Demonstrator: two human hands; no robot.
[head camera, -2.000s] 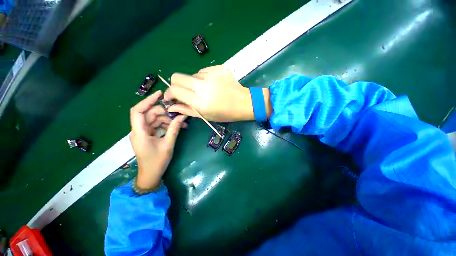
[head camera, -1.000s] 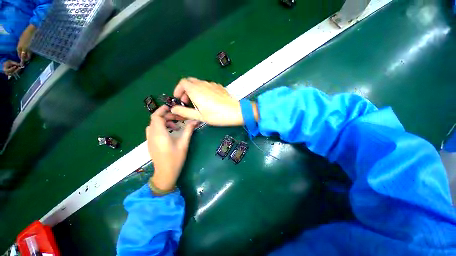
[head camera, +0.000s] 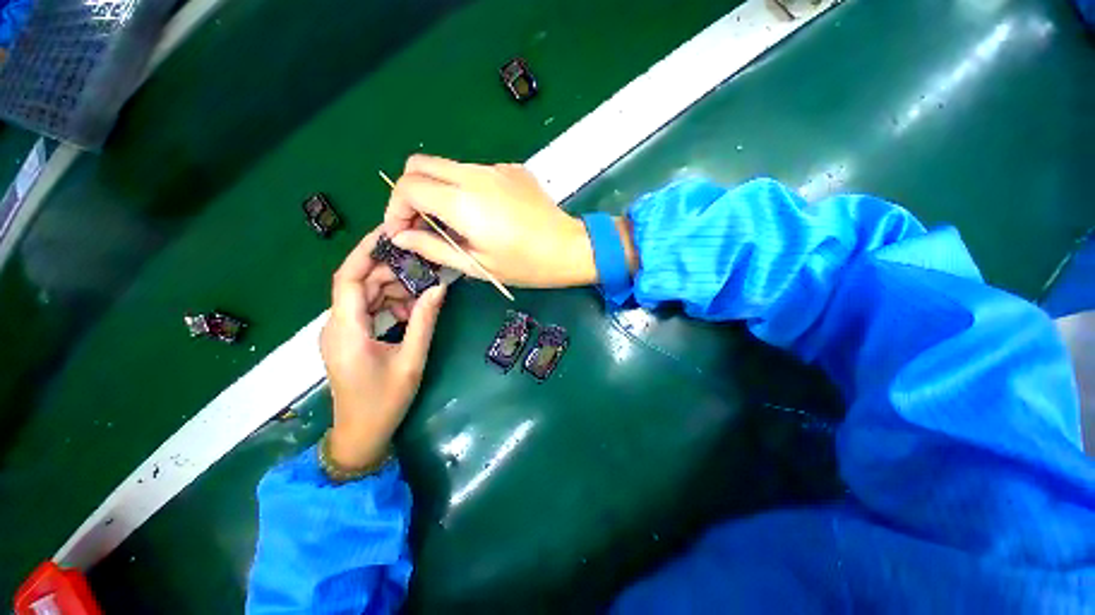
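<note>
A small dark electronic module (head camera: 412, 268) with a paler centre is held between the fingertips of my left hand (head camera: 375, 348), over the white rail. My right hand (head camera: 486, 222) touches the module's upper end and holds a thin tan wooden stick (head camera: 490, 279). The stick slants across the fingers, one end sticking out upper left and the other lower right. Two modules lie side by side on the green mat below my right hand, the left one (head camera: 512, 340) and the right one (head camera: 546, 353).
Beyond the white rail (head camera: 228, 402), the dark green conveyor carries modules at the top (head camera: 519, 81), the middle (head camera: 322, 215) and the left (head camera: 217, 326). A grey tray (head camera: 75, 72) is at top left. A red bin (head camera: 58, 591) is at bottom left. A blue band (head camera: 610, 255) is on my right wrist.
The view has shifted, then shifted back. The stick, hidden a second ago, shows again in my right hand. The held module now shows more clearly. The belt modules have changed position relative to my hands.
</note>
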